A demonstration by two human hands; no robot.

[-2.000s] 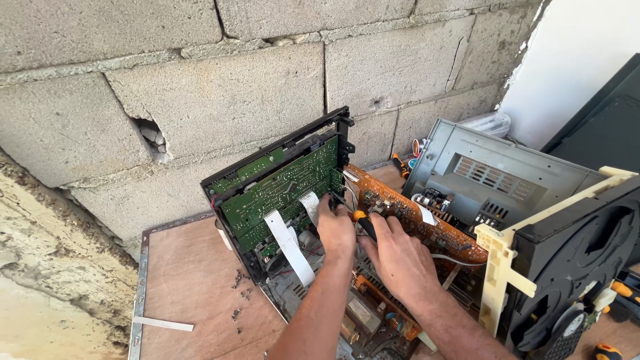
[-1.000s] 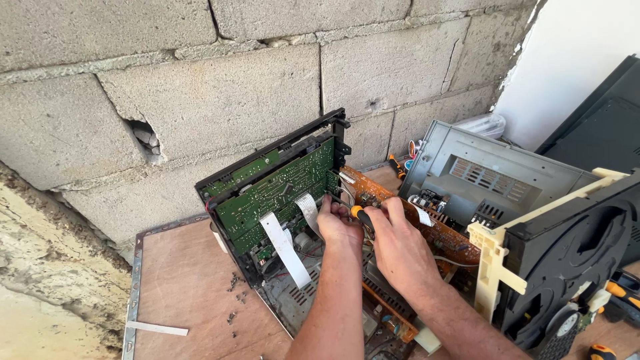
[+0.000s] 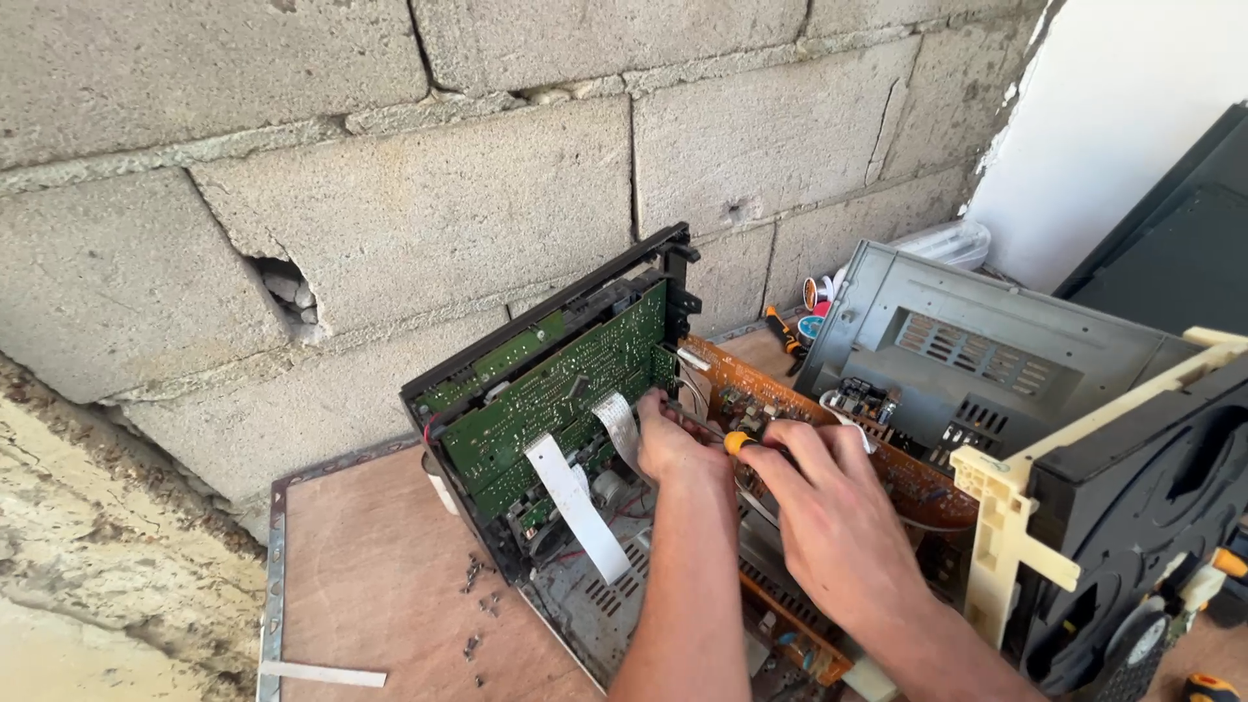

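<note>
My right hand [image 3: 829,487] grips the yellow and black handle of a screwdriver [image 3: 738,443], its shaft pointing left toward the green circuit board [image 3: 556,390]. My left hand [image 3: 680,444] is at the shaft and the board's lower right edge; its fingertips are partly hidden, and whether it pinches anything is unclear. The green board is fixed inside the black front panel [image 3: 546,307] of an opened audio unit. Two white ribbon cables [image 3: 577,512] hang from the board's side, left of my left hand. An orange-brown circuit board [image 3: 770,380] stands behind my hands.
Loose screws [image 3: 473,575] and a white strip [image 3: 324,674] lie on the wooden tabletop [image 3: 390,556]. A grey metal housing [image 3: 975,331] stands behind, near orange-handled pliers [image 3: 783,331]. A black disc changer mechanism [image 3: 1141,487] with a cream plastic frame is at the right. A block wall rises behind.
Both hands stay close together at the board's right edge with the screwdriver. Their positions have shifted only slightly; nothing has plainly been let go.
</note>
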